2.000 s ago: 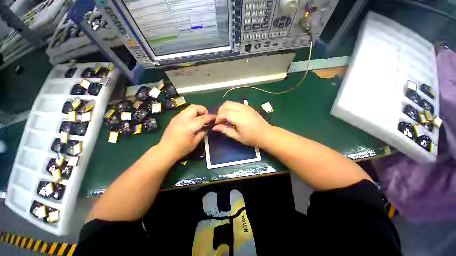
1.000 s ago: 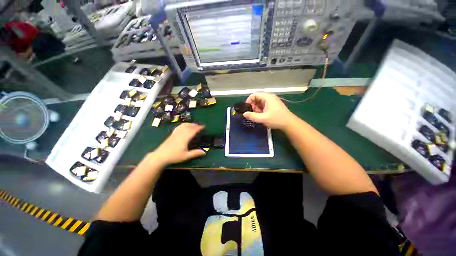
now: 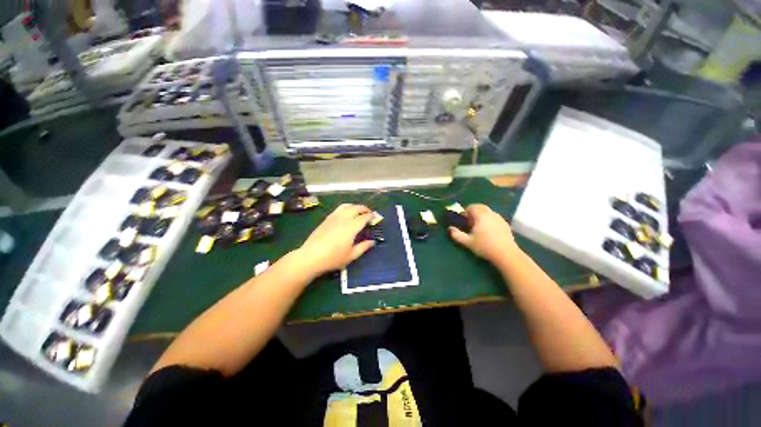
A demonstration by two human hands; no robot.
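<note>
A dark blue-black test pad [image 3: 380, 268] with white edges lies on the green bench. My left hand [image 3: 342, 240] is over the pad's upper left, its fingers on a black device unit [image 3: 375, 234] with a small pale tab. My right hand [image 3: 484, 233] is right of the pad, its fingers on another black unit [image 3: 456, 219] with a yellow-white tab. A further black unit [image 3: 420, 228] with a pale tab lies between the pad and my right hand. The undersides of the held units are hidden.
A heap of units [image 3: 242, 218] lies left of the pad. The left blister tray [image 3: 62, 242] holds many units; the right blister tray [image 3: 576, 167] holds several at its near end. The tester [image 3: 417, 104] stands behind, with a thin cable [image 3: 476, 157]. A person's purple sleeve [image 3: 709, 242] is at right.
My left hand has moved right onto the pad with a unit. My right hand has moved from the pad to the bench on its right with a unit. The camera view has shifted.
</note>
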